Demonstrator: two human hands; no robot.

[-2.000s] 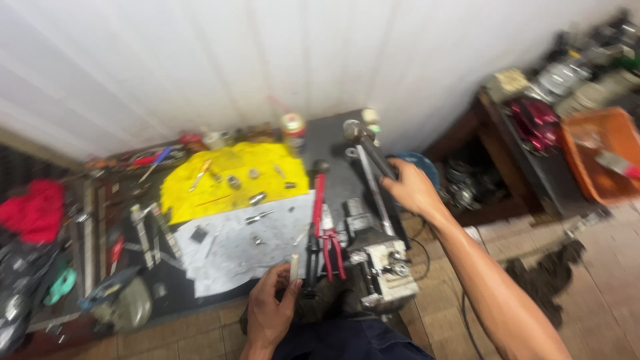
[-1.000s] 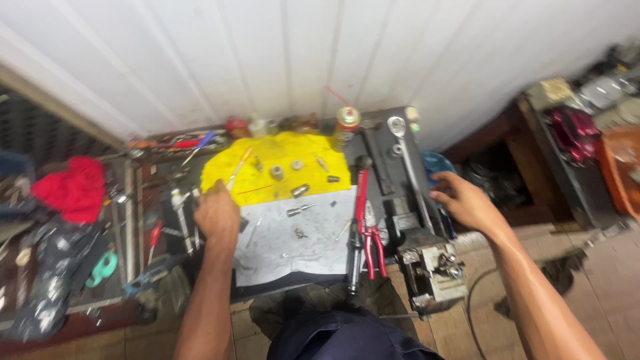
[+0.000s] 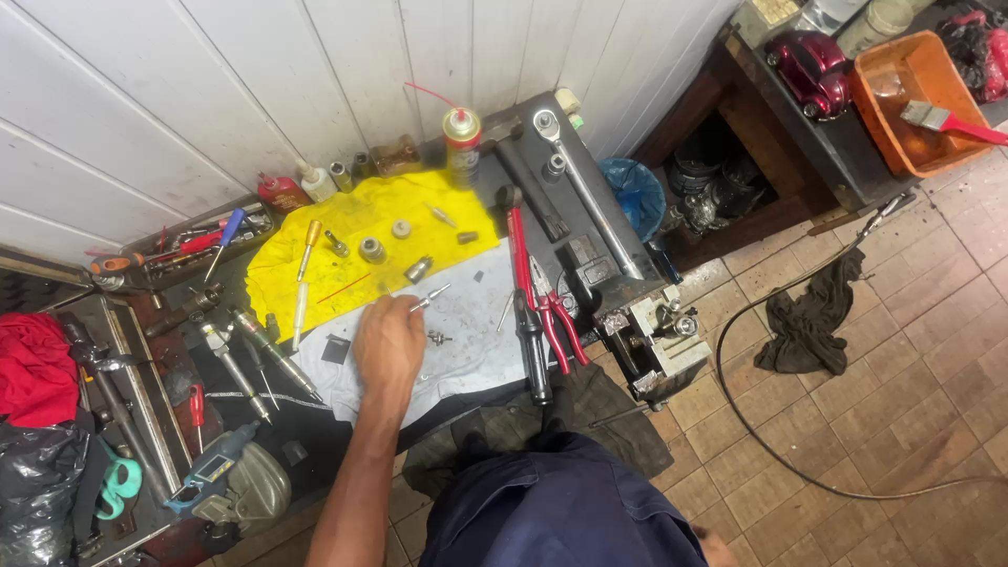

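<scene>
My left hand point(image 3: 390, 342) rests over the grey cloth, its fingertips at a slim metal injector part point(image 3: 430, 296); whether they grip it I cannot tell. Small metal pieces point(image 3: 439, 338) lie right of the hand. Metal sleeves and nuts, among them a round nut point(image 3: 372, 250), sit on the yellow cloth point(image 3: 346, 213) beyond. My right hand point(image 3: 715, 547) is low beside my dark blue clothing, mostly hidden. Red-handled pliers point(image 3: 557, 319) and a red and black torque wrench point(image 3: 526, 291) lie right of the grey cloth. A long ratchet wrench point(image 3: 591, 193) is near the bench's right edge.
A bench vise point(image 3: 657, 339) is at the bench's right corner. A spray can point(image 3: 462, 146) stands at the back. Two injectors point(image 3: 236, 370) lie left, near a blue digital micrometer point(image 3: 211, 471). An orange bin point(image 3: 906, 94) holds a brush. A hose point(image 3: 740, 417) curves across the tiled floor.
My left hand has moved from the yellow cloth's left side to the metal part on the grey cloth. My right hand has drawn back from the ratchet wrench to beside my body.
</scene>
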